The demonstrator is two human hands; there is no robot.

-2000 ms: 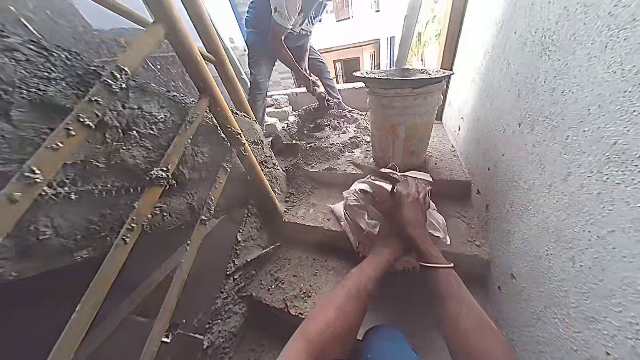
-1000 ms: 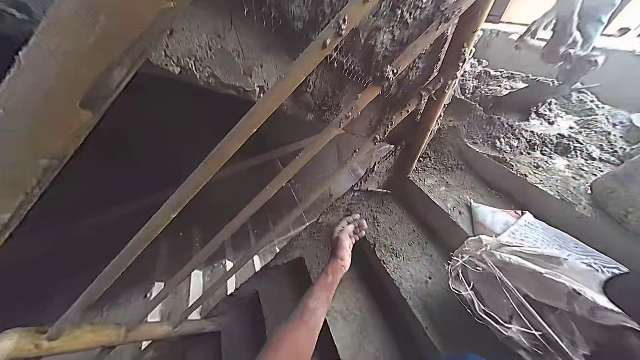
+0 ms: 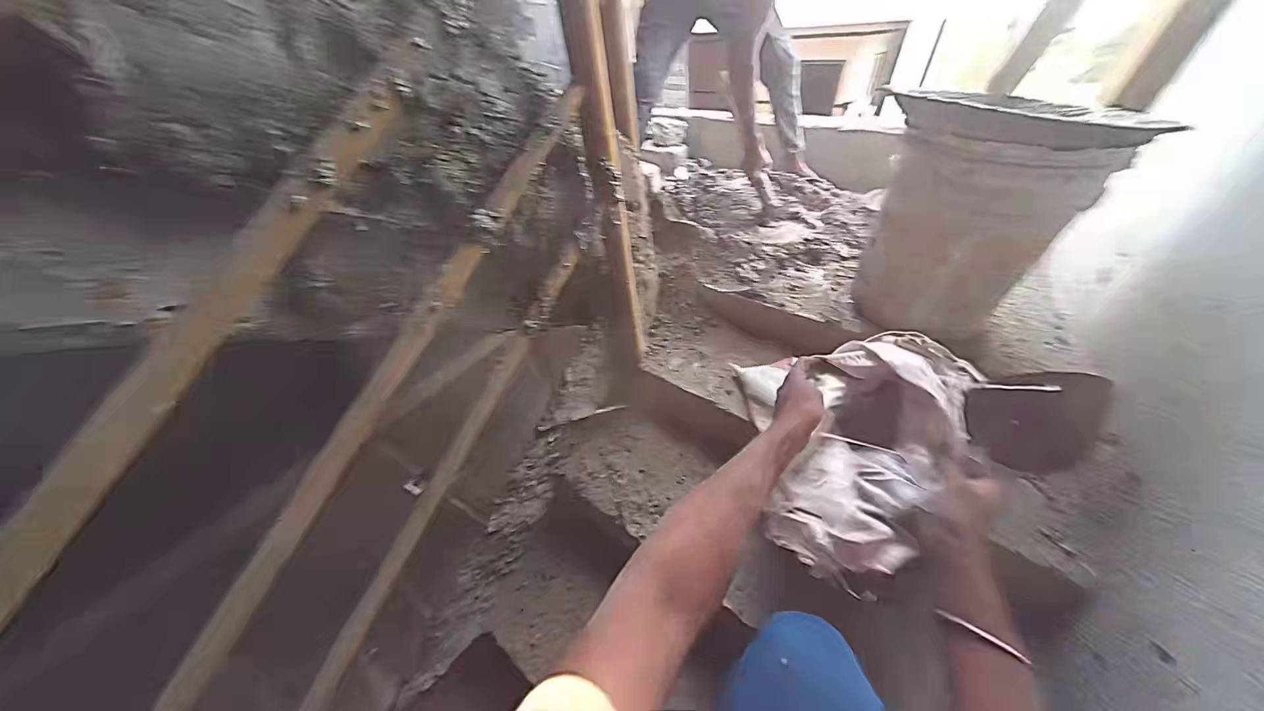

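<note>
A crumpled, dirty woven sack (image 3: 849, 494) lies on the concrete stairs in front of me, its mouth spread and dark inside. My left hand (image 3: 802, 393) grips the sack's upper left edge. On the sack's right side is my right hand (image 3: 973, 494), blurred, with a thin bangle on that wrist; how its fingers lie is not clear. Just beyond the sack stands a mortar-stained bucket (image 3: 973, 217) with a wide pan (image 3: 1037, 114) on its top.
Yellow metal railing bars (image 3: 434, 286) splashed with mortar slope along the left, with a dark drop behind them. A rough wall (image 3: 1195, 415) borders the right. Up the stairs, a co-worker's hand (image 3: 755, 163) reaches to a heap of wet mortar (image 3: 770, 232).
A second ago my one visible hand was over the steps by the railing, away from the sack; now both hands are at the sack. The view has swung back up to the right.
</note>
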